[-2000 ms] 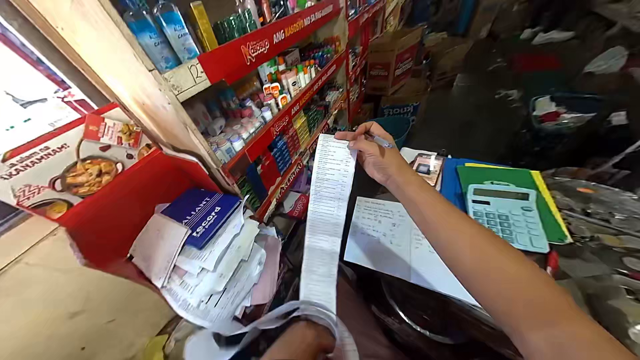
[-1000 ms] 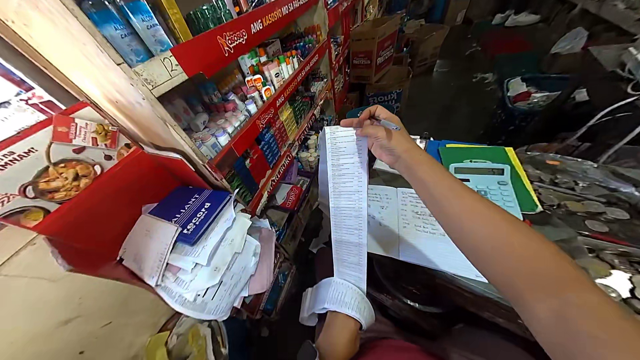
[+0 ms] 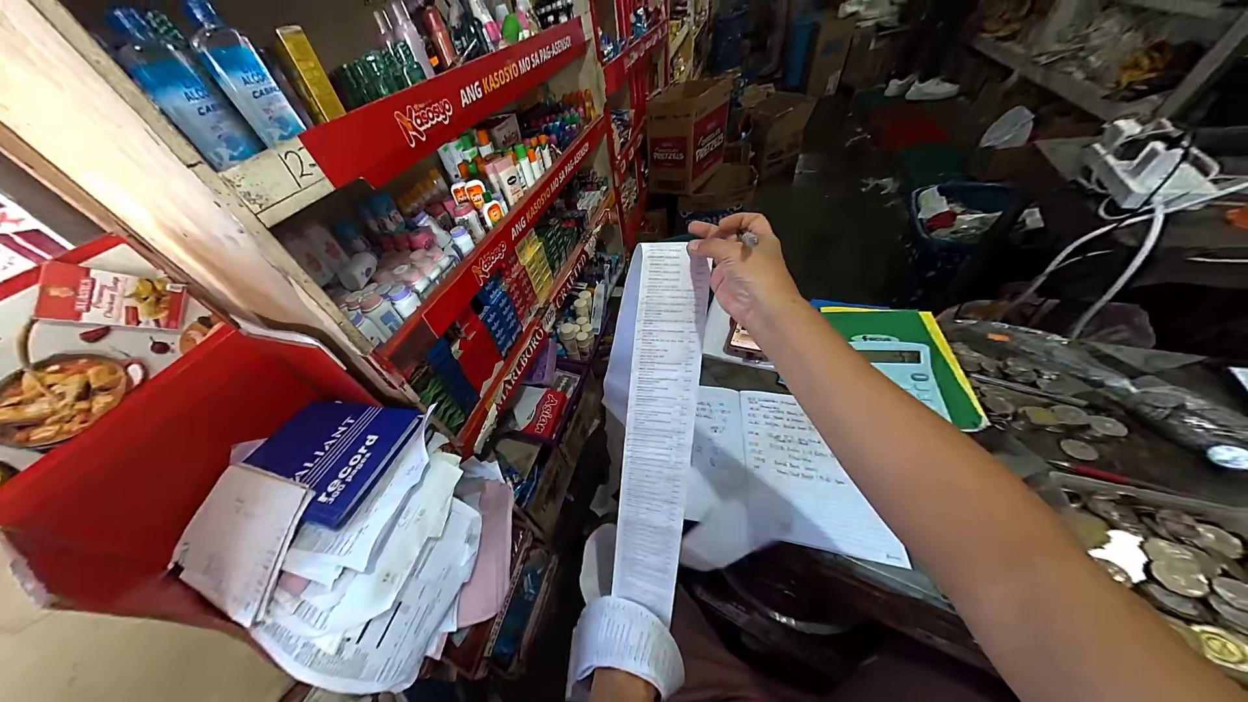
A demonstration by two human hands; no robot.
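Note:
A long printed paper receipt (image 3: 661, 419) hangs in a strip between my hands. My right hand (image 3: 746, 268) pinches its upper end and also holds a pen (image 3: 749, 238). At the bottom, my left hand (image 3: 624, 682) is mostly hidden; the receipt's lower part curls in a loop around it, and its fingers do not show. Behind the strip, an open notebook (image 3: 829, 487) with handwriting lies on the table. A light blue calculator (image 3: 902, 375) rests on a green folder (image 3: 951, 375), partly behind my right forearm.
A red box (image 3: 127, 458) at left holds loose papers (image 3: 390, 585) and a blue record book (image 3: 336, 458). Shelves of bottles (image 3: 244, 83) and toiletries stand beyond. Coins (image 3: 1175, 565) lie at right, near a power strip (image 3: 1150, 161). Cardboard boxes (image 3: 687, 136) and a basket (image 3: 960, 219) are farther back.
The receipt has stayed stretched between my hands. Its lower end, earlier in loose loops over my left hand, now sits as a rounder coil around it. The view has shifted somewhat.

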